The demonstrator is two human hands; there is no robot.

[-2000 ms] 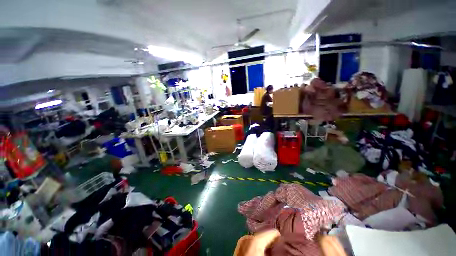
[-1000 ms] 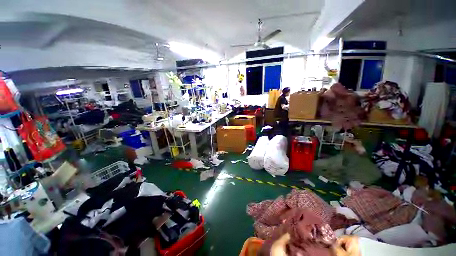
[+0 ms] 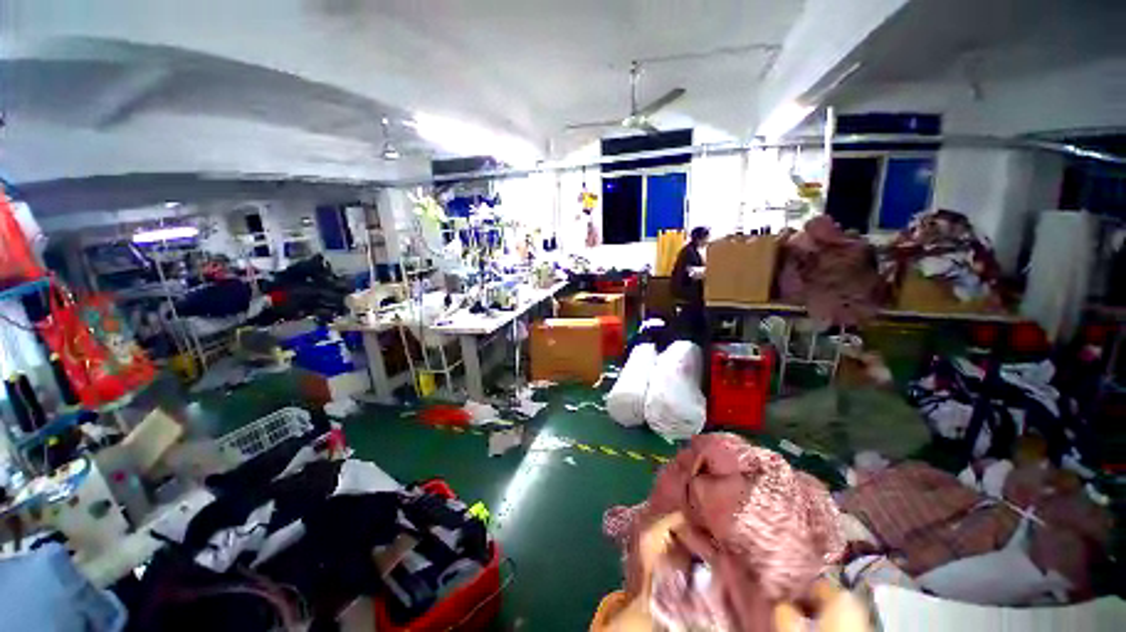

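Observation:
A bunched heap of pink-brown speckled cloth (image 3: 772, 506) is raised at the bottom centre-right, with plain brown cloth among it. My left hand (image 3: 661, 556) is blurred and grips the left side of this cloth. My right hand (image 3: 834, 610) is at the right side of the cloth, blurred and partly cut off by the bottom edge; its fingers are closed on the cloth. A small part of an orange crate (image 3: 605, 612) shows below my left hand. The cloth hides the rest of it.
Tied speckled bundles (image 3: 920, 512) lie on the floor at right, by a white surface (image 3: 988, 616). A red crate (image 3: 475, 600) of black and white pieces stands left. White rolls (image 3: 675, 393), a red crate stack (image 3: 738, 389) and a person (image 3: 690, 278) are farther back.
The speckled cloth has been lifted and bunched higher between my hands, covering more of the floor bundles. My left hand has risen with it. The view has shifted slightly.

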